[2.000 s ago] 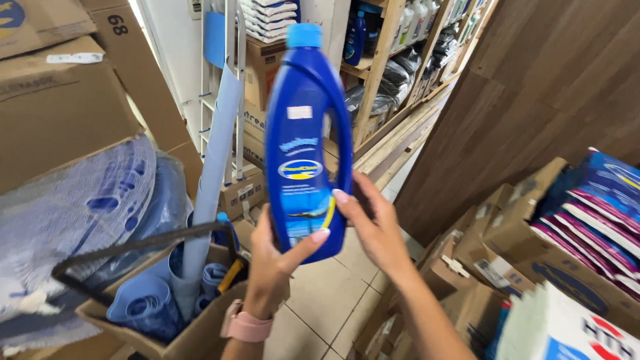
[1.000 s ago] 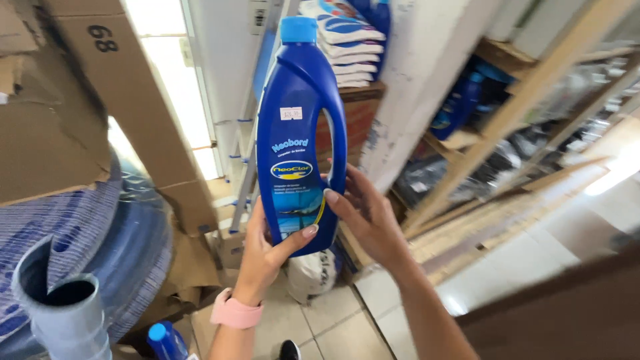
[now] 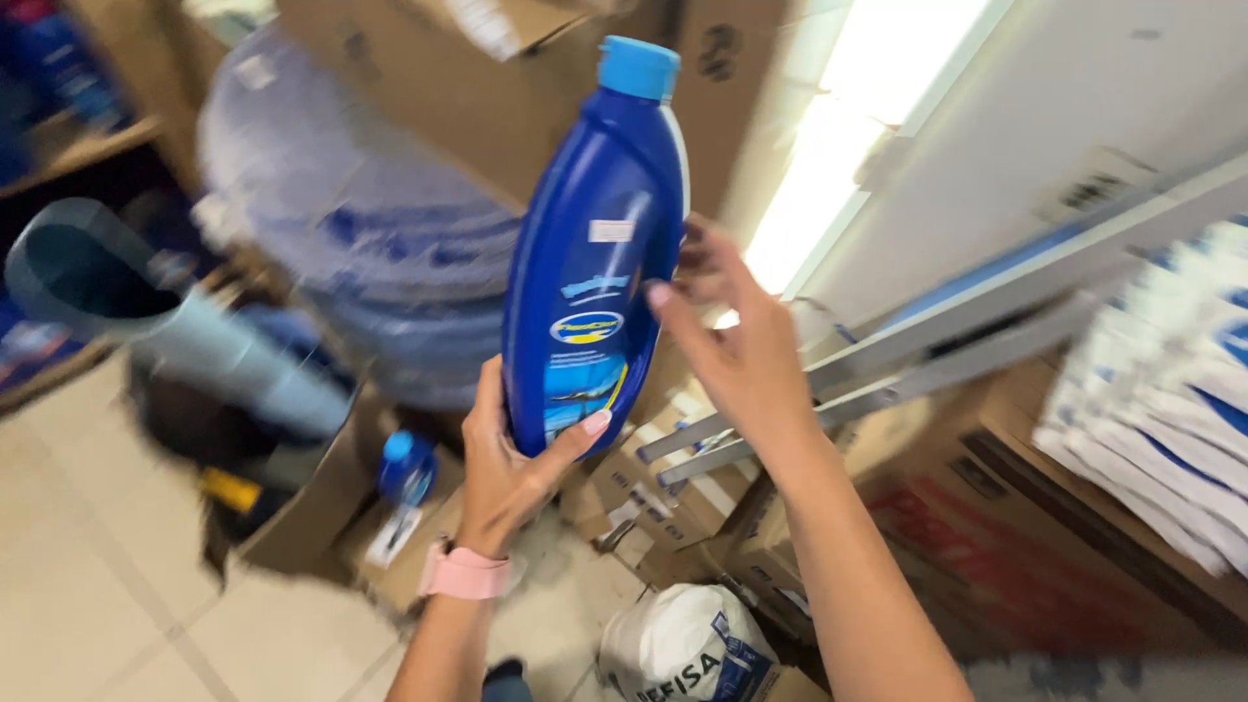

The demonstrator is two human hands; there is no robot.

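Note:
A dark blue plastic bottle (image 3: 595, 263) with a light blue cap, a small white sticker and a printed label stands out in the middle of the view, slightly tilted. My left hand (image 3: 522, 453), with a pink band at the wrist, grips it around the lower body, thumb across the front. My right hand (image 3: 731, 331) is at the bottle's right edge by the handle, thumb and fingers apart; whether its fingertips touch the bottle is not clear.
Coils of bluish hose (image 3: 390, 234) lie behind on the left, beside a wide grey-blue pipe (image 3: 244, 356) in a cardboard box. A smaller blue bottle (image 3: 408, 473) is below. Metal ladder rails (image 3: 916, 341), cartons (image 3: 975, 517) and stacked white packs (image 3: 1160, 390) are at right; a white sack (image 3: 687, 643) is on the floor.
The view has swung left towards the hose coils. My right hand, earlier on the bottle's lower right side, is now higher beside the handle with its fingers more spread. My left hand still grips the bottle.

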